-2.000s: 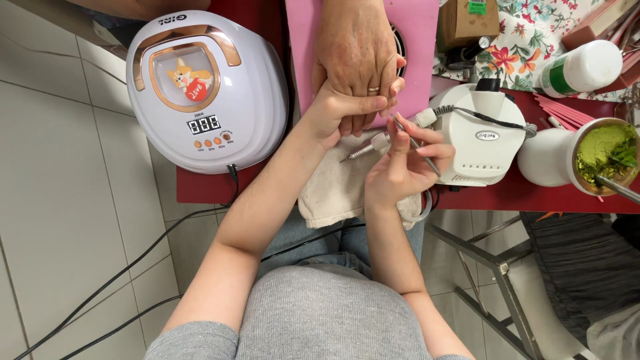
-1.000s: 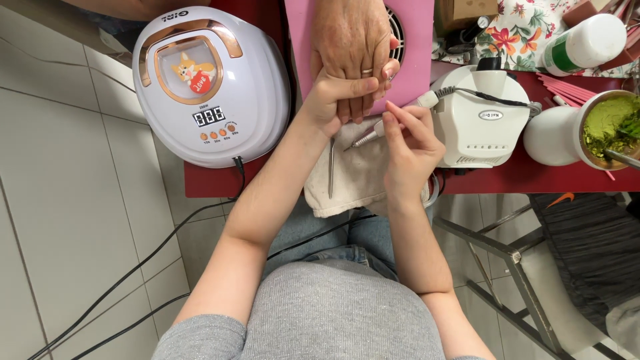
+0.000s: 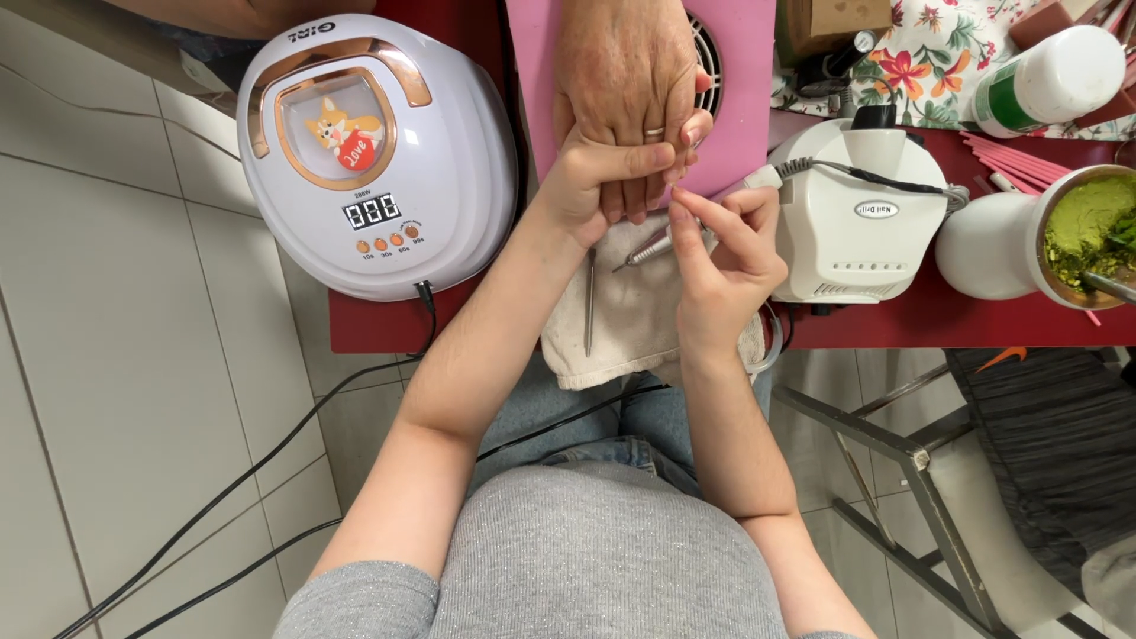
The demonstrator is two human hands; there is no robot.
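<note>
My left hand [image 3: 590,182] is closed around the fingers of another person's hand [image 3: 626,71], which wears a ring and lies over a pink nail dust collector [image 3: 745,89]. Just right of those fingertips is my right hand [image 3: 728,257], its thumb and index fingertips pinched together near a nail; whether something tiny sits between them cannot be told. A slim metal manicure tool [image 3: 590,302] lies on a cream cloth [image 3: 621,328] below the hands. Beside it rests a nail drill handpiece [image 3: 650,247], partly hidden behind my right hand.
A white nail lamp [image 3: 444,177] stands at the left of the red table [image 3: 373,324]. To the right are a nail drill base [image 3: 852,240], a white bottle [image 3: 1065,75], pink sticks [image 3: 1007,160] and a maté gourd [image 3: 1047,240]. Black cables [image 3: 266,453] cross the floor; a metal-framed chair [image 3: 941,506] stands lower right.
Two seconds ago my right hand held the metal tool; it has since been put down on the cloth. The right thumb and index finger are now pinched beside the other person's fingertips.
</note>
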